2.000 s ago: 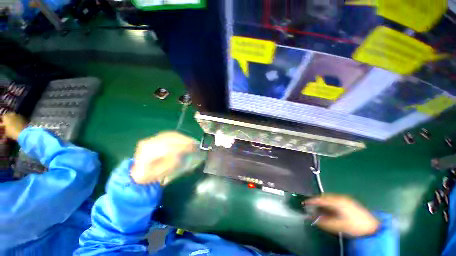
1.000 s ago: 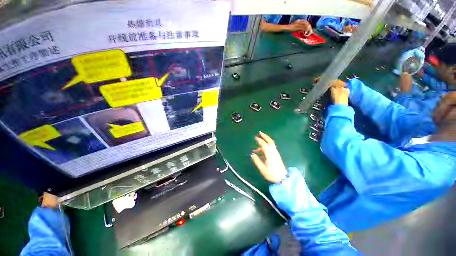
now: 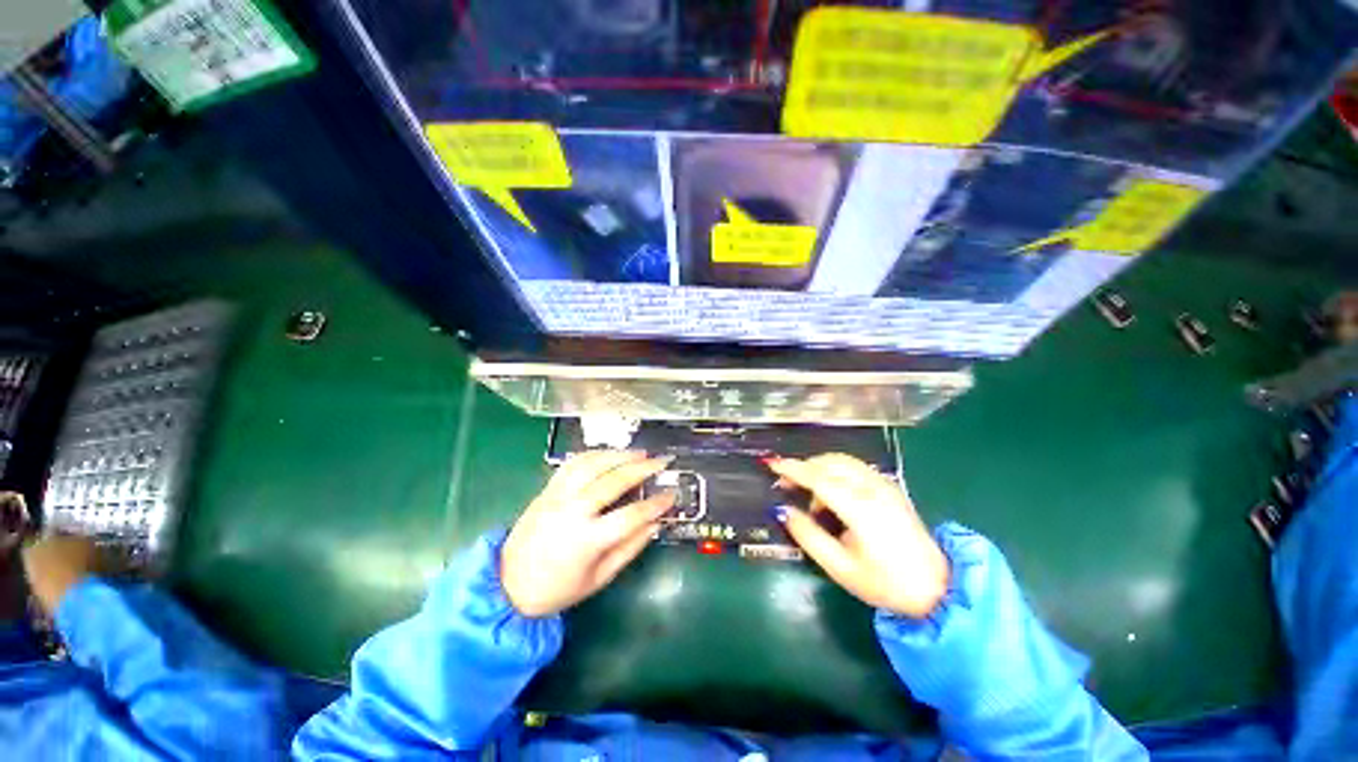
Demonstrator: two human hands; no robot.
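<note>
The black fixture plate (image 3: 730,517) lies in front of me with white lettering and a red light at its near edge. My left hand (image 3: 585,532) is at the plate's left side, its fingertips at a small rounded-square unit (image 3: 682,494) with a shiny rim. My right hand (image 3: 864,533) is over the plate's right side, thumb and fingers apart. Something small and dark shows at its fingertips, too unclear to name. A white patch (image 3: 608,429) lies at the plate's upper left.
A clear guard (image 3: 730,396) stands behind the plate, below the large display (image 3: 775,320). A grey tray (image 3: 127,432) and a neighbour's hand are at left. Loose units (image 3: 305,325) lie at left, others (image 3: 1113,308) at right. Another blue sleeve is at the right edge.
The view has turned back from the right side to the plate. My right hand has moved from the right of the mat onto the plate; my left hand has come from the guard's left end to the unit.
</note>
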